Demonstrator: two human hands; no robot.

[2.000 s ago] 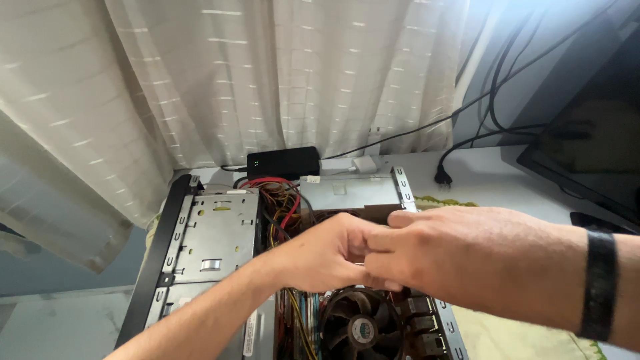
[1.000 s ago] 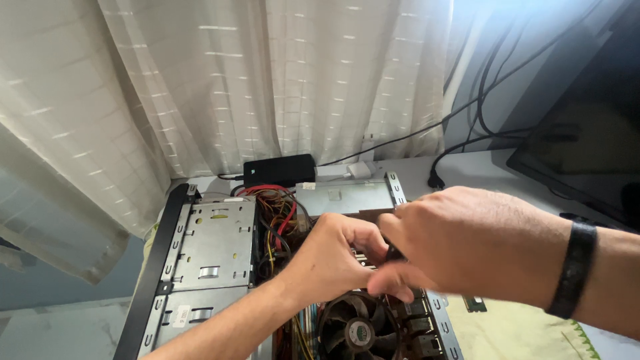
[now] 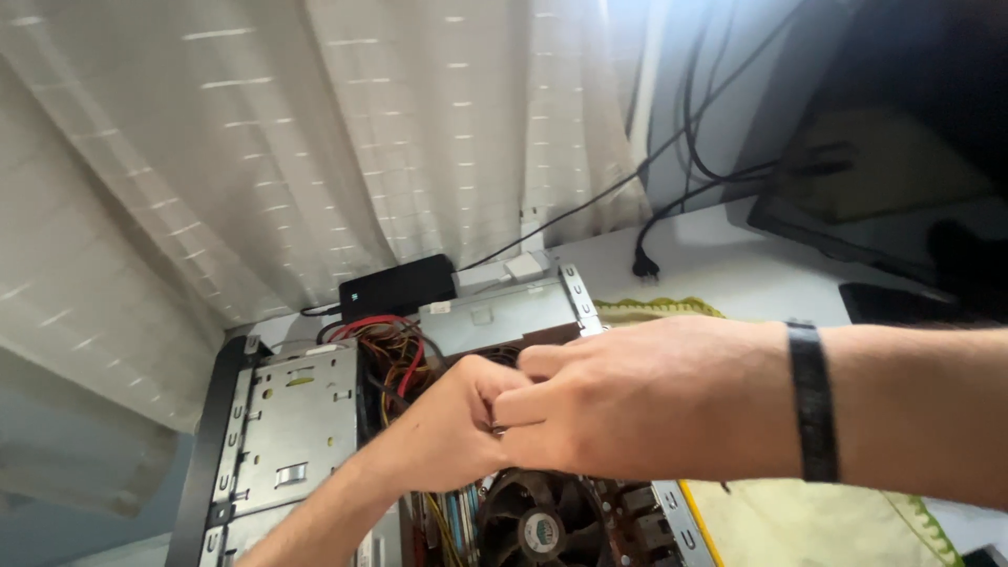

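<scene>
An open desktop computer case (image 3: 295, 425) lies on its side, its inside facing up. Over its middle, my left hand (image 3: 465, 417) has its fingers curled against those of my right hand (image 3: 567, 402), which wears a black wristband. Whatever lies between the fingertips is hidden. Just below both hands is a dusty CPU cooler fan (image 3: 541, 534) with a round hub sticker. Bundled red, yellow and black power cables (image 3: 398, 342) run left of my left hand. Behind the hands is the metal power supply housing (image 3: 496, 315).
A black power adapter (image 3: 398, 285) and a white plug (image 3: 524, 268) rest behind the case, by a curtain (image 3: 441, 118). A loose black power plug (image 3: 646, 264) lies on the white table (image 3: 709, 252). At right stand a dark monitor (image 3: 890, 157) and a yellowish cloth (image 3: 811, 520).
My fingers, with a gap between the hands one second ago, are now closed together. A yellow edge shows beside the case's right rim. The view has shifted slightly.
</scene>
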